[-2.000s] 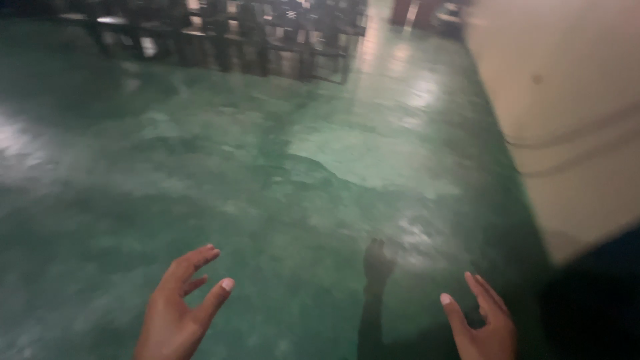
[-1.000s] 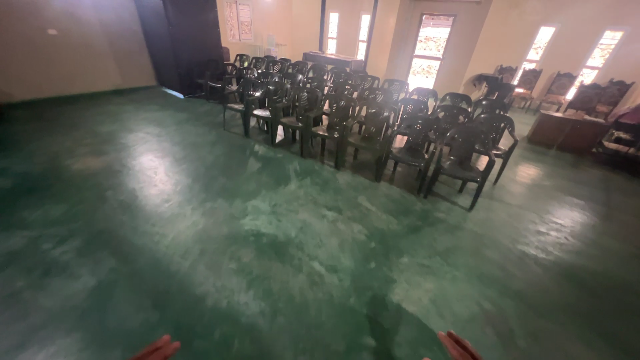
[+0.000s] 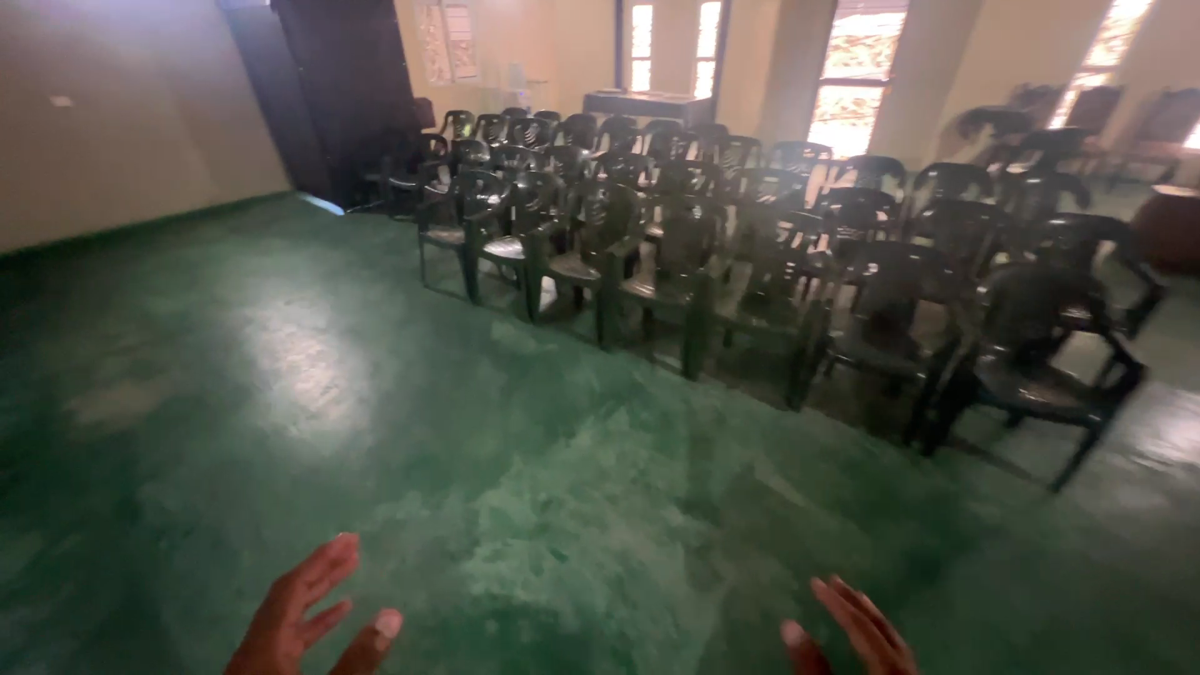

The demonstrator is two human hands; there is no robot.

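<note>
My left hand [image 3: 314,614] is low in the view, left of the middle, its fingers apart and nothing in it. Low on the right is my right hand [image 3: 848,633], also empty, with thumb and fingers apart; its lower part is cut off by the frame edge. Both hands are in the air above a green floor [image 3: 562,525] with worn, paler patches, and neither touches anything. Beyond them stand several rows of dark plastic armchairs [image 3: 1041,366], the nearest at the right.
A pale wall [image 3: 122,122] runs along the left, ending at a tall dark panel [image 3: 347,94]. Behind the chairs are a table [image 3: 647,106] and narrow bright windows [image 3: 858,75]. A rounded brown object [image 3: 1167,230] is at the right edge.
The view has swung up from the floor to the chair rows. Since one second ago, both hands have come further into view, and the chairs appear nearer. The hands stay empty.
</note>
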